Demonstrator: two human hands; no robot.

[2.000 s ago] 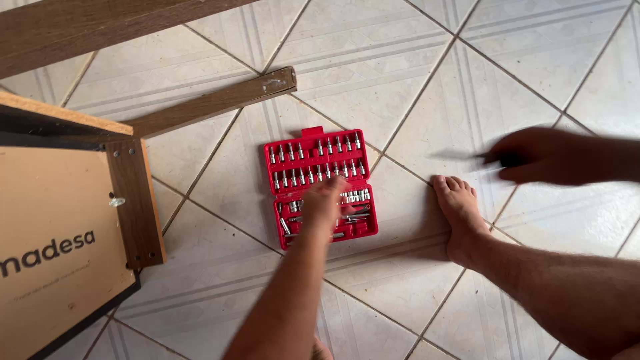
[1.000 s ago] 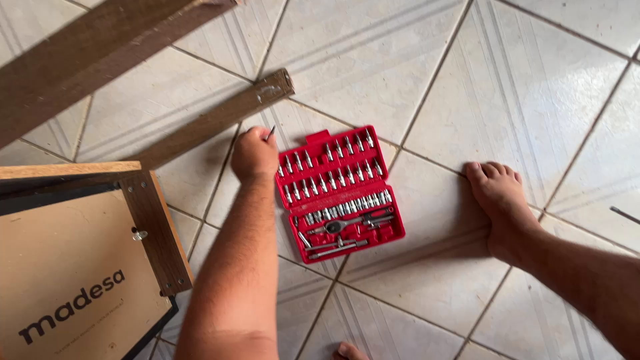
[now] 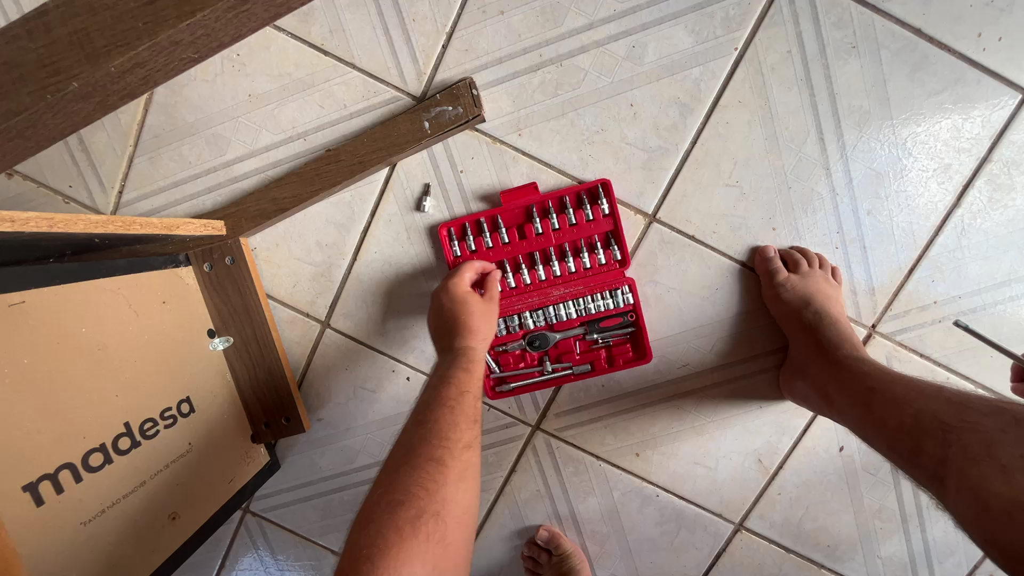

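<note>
An open red plastic socket set case [image 3: 524, 194] lies on the tiled floor, with rows of bit sockets in its lid and sockets, a ratchet handle [image 3: 542, 341] and metal bars in its base. My left hand [image 3: 466, 308] is at the left edge of the case, fingertips pinched together at the lower row of bits; whether they grip a bit is hidden. A single bit socket [image 3: 426, 198] lies on the tiles beyond the lid's left corner. At the right edge, only the fingers of my right hand [image 3: 1017, 378] show, holding a thin metal shaft [image 3: 987, 342].
A wooden furniture piece with a light backing panel [image 3: 104, 384] stands at the left. Its brown wooden leg [image 3: 360, 152] reaches toward the case, and a thick wooden beam [image 3: 120, 64] crosses the upper left. My bare feet [image 3: 808, 320] are right of and below the case.
My left hand has moved from beside the lid's left corner down to the lower row of bits. A bit socket now lies on the tiles near where that hand was.
</note>
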